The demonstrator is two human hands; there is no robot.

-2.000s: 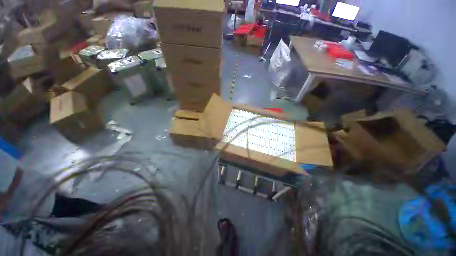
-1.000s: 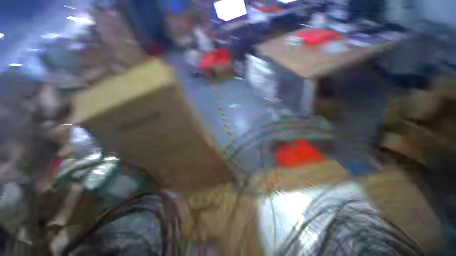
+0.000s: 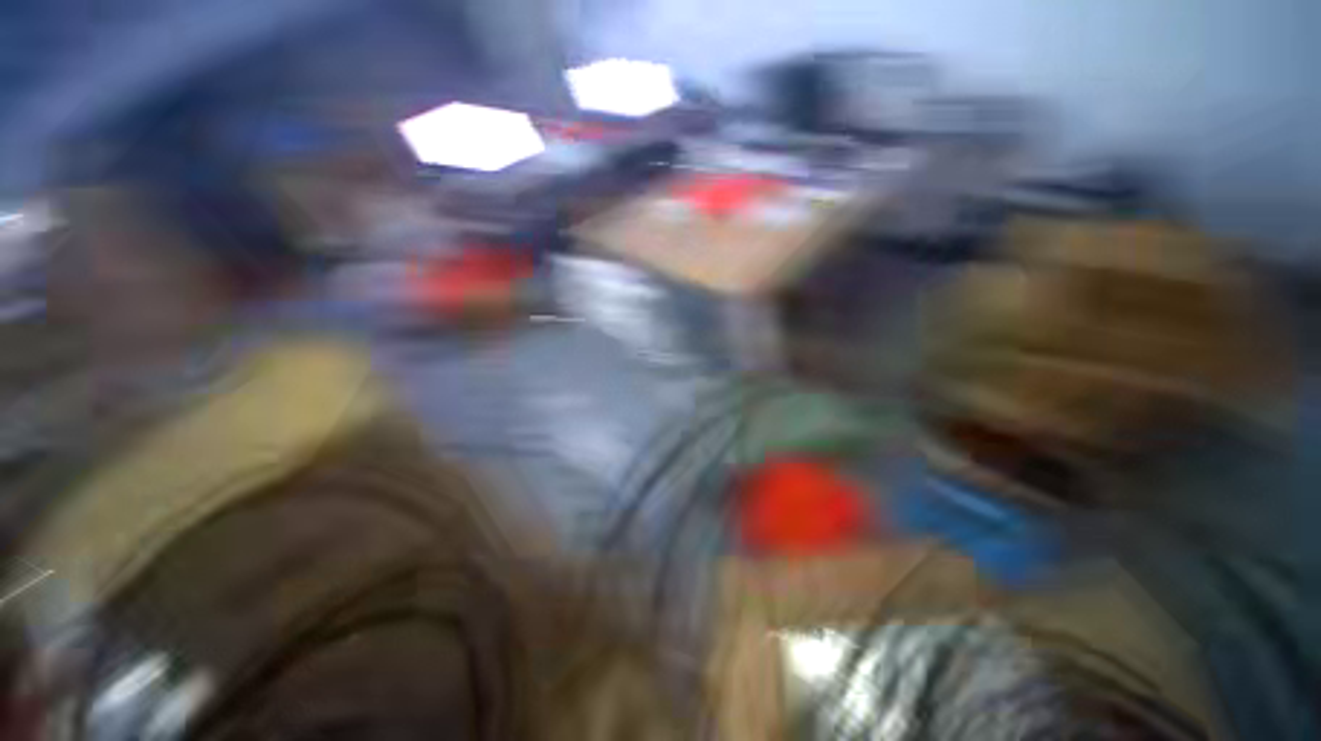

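The view is strongly blurred and neither of my hands can be made out. Nearest in front of me, at the bottom right of centre, is an open shipping carton (image 3: 775,601) with raised brown flaps. Its white contents (image 3: 927,688) show as a bright, blurred patch cut by the lower edge; single boxes cannot be told apart. Dark curved streaks lie over the carton and the lower left.
A tall brown carton stack (image 3: 217,478) stands at the left. A red stool (image 3: 801,507) is just beyond the open carton, with a blue item (image 3: 985,528) beside it. A desk (image 3: 710,253) and bright screens are behind. Brown cartons (image 3: 1116,333) are at the right.
The view has swung and blurred. The carton stack has shifted down and left, the open carton now sits at the lower edge, and the right-hand cartons show more fully.
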